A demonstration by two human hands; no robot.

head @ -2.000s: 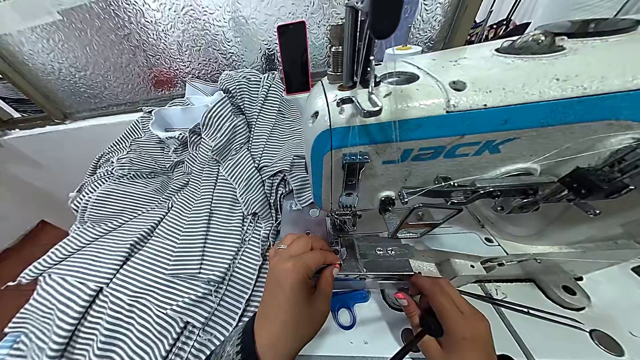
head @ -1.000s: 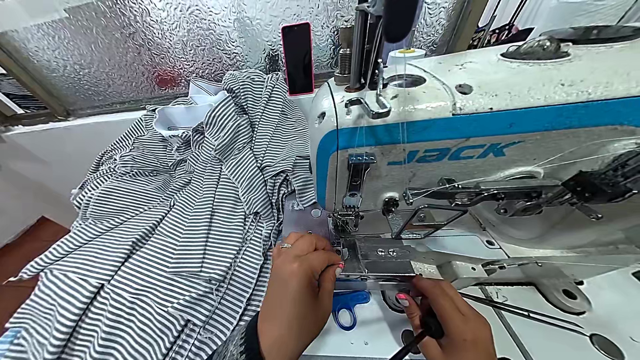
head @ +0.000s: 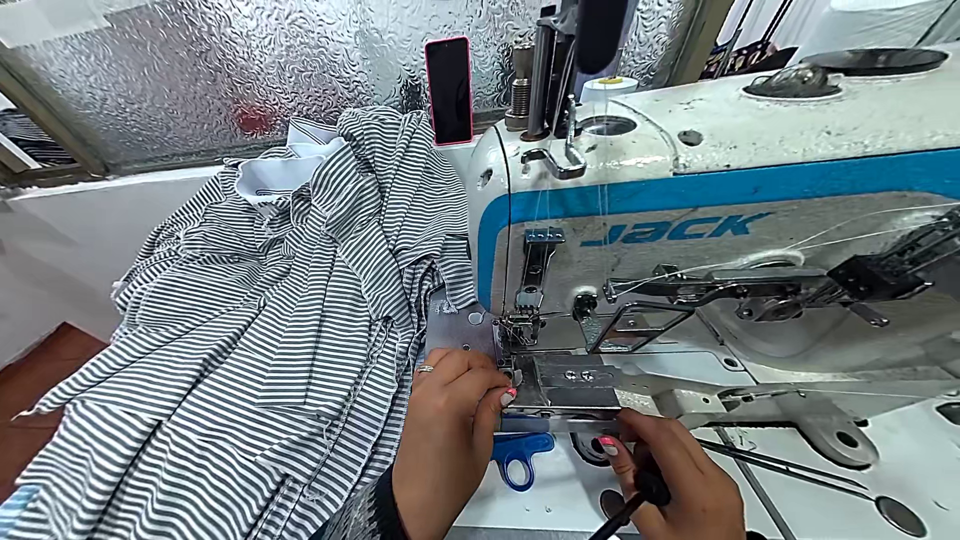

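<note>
A white and blue Jack industrial sewing machine (head: 720, 187) fills the right side. My left hand (head: 454, 420), wearing a ring, has its thumb and index finger pinched together at the left edge of the metal plate (head: 574, 381) below the needle area (head: 527, 326); anything between the fingertips is hidden. At the plate's front right corner, the fingers of my right hand (head: 679, 472) touch the metal, and a black-handled tool (head: 651, 487) lies in that palm, its shaft pointing down. Blue-handled thread snips (head: 517, 456) rest on the machine bed between my hands.
Grey and white striped knit garments (head: 285, 300) with a light collar are heaped at left, reaching the machine. A smartphone (head: 450, 90) leans upright against the textured window. A white thread cone (head: 609, 88) stands behind the machine. Long dark tweezers (head: 787, 461) lie at right.
</note>
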